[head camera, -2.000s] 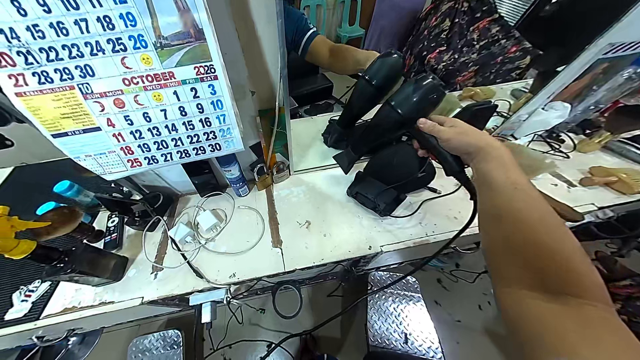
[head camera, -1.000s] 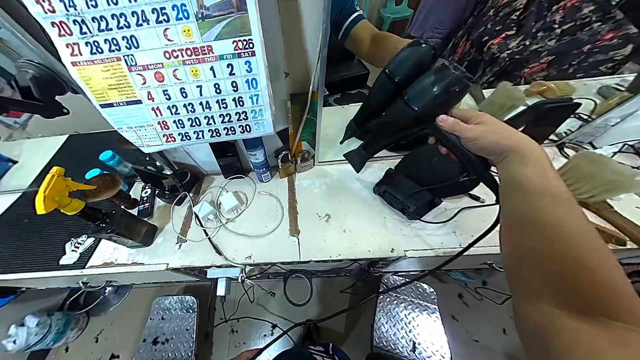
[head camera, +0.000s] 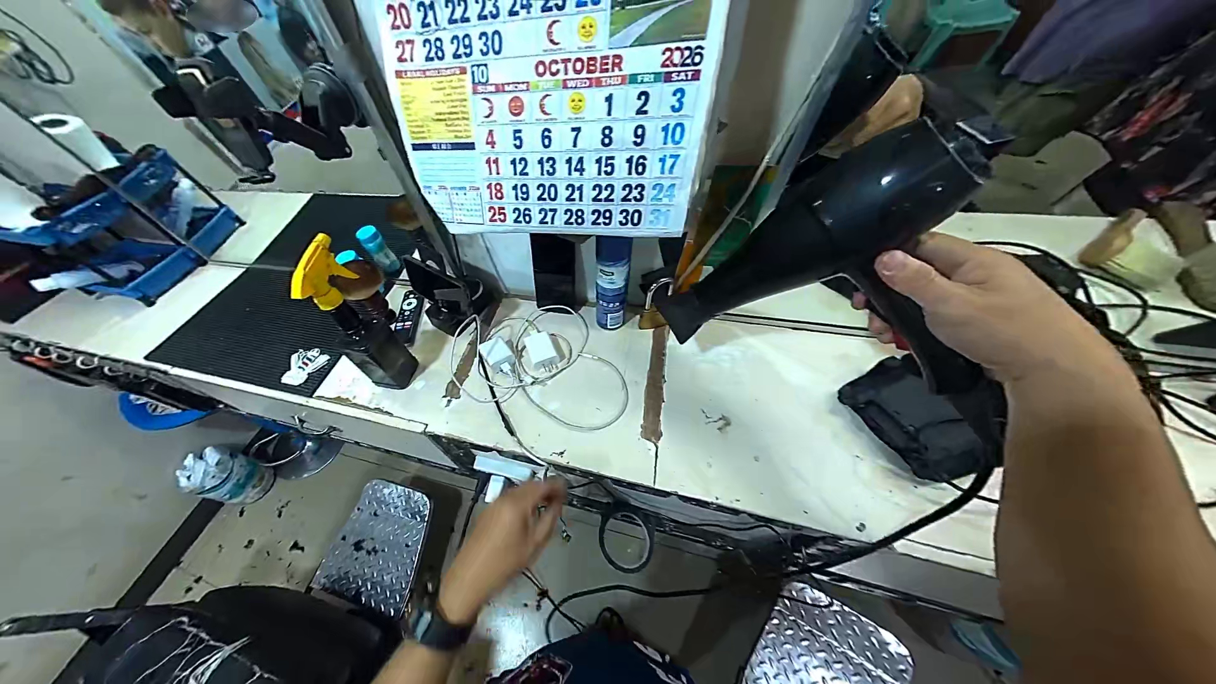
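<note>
My right hand (head camera: 959, 294) is closed around the handle of a black hair dryer (head camera: 855, 214), its flat nozzle pointing down to the left above the white counter. The dryer's black cord hangs from the handle and passes the counter's front edge. Lower down, my left hand (head camera: 508, 541), with a dark watch on the wrist, is near a white power strip (head camera: 503, 466) at the counter's edge; its fingers are curled and blurred, and whether they touch anything cannot be told. A black folded bag or cloth (head camera: 907, 418) lies beneath the dryer. White chargers (head camera: 541, 351) with coiled cables rest on the counter.
A yellow-headed spray bottle (head camera: 366, 332), a blue can (head camera: 613, 285), a padlock (head camera: 654, 302) and a remote (head camera: 408, 317) stand or lie on the counter. A calendar (head camera: 570, 142) hangs before the mirror. Cables dangle below, near metal footrests (head camera: 375, 546) and a black chair (head camera: 237, 636).
My left hand has come into clear view near the power strip. The hair dryer, still in my right hand, now shows farther from the black item on the counter. The view has swung left.
</note>
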